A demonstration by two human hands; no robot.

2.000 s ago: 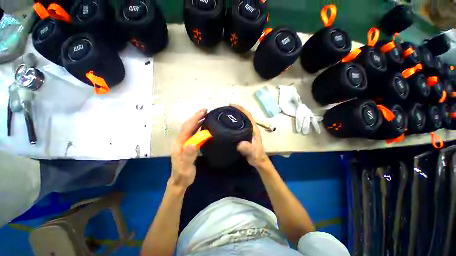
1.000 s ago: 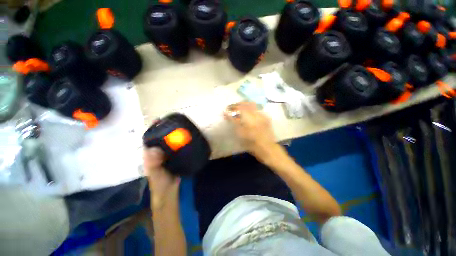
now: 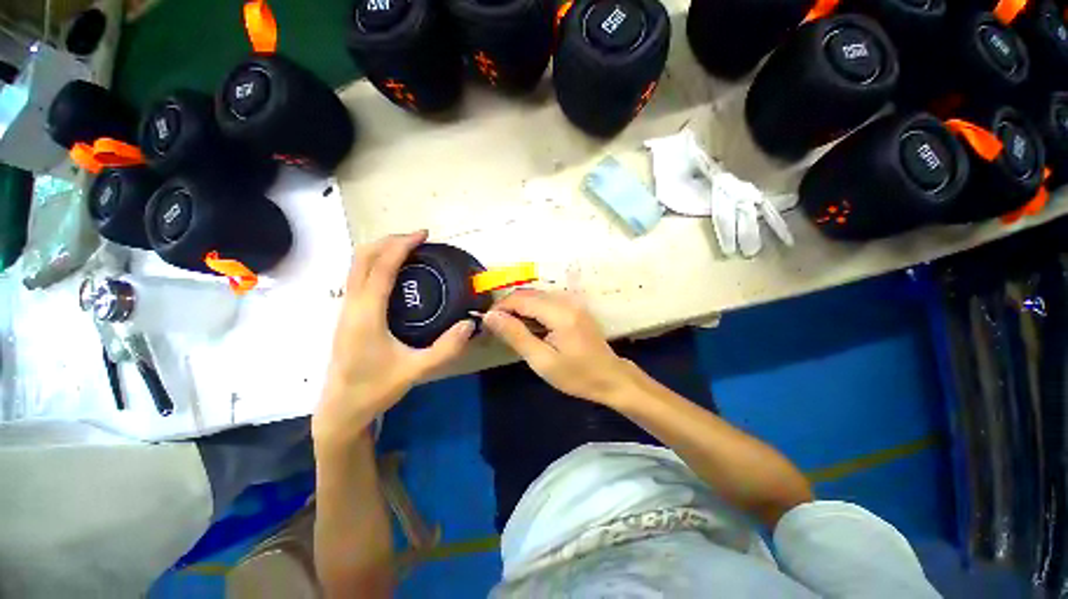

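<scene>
A black speaker (image 3: 440, 295) lies near the bench's front edge, its round end cap with logo facing left and its orange loop (image 3: 505, 277) pointing right. My left hand (image 3: 372, 334) is shut around its left and lower side. My right hand (image 3: 565, 342) is at its right side, below the loop. Its thumb and fingertips are pinched together on a thin pale stick-like tool (image 3: 479, 314), of which only a small tip shows against the speaker; the rest is hidden by the fingers.
A pale blue pad (image 3: 623, 195) and white gloves (image 3: 740, 211) lie behind my right hand. Several speakers (image 3: 610, 67) stand along the back and right of the bench. More speakers and a metal tool (image 3: 114, 300) are on the white sheet (image 3: 275, 339) at the left.
The speaker has turned, its end cap now facing left. My right hand let go of it, reached to the bench and is back at its side; the thin stick is gone from the bench.
</scene>
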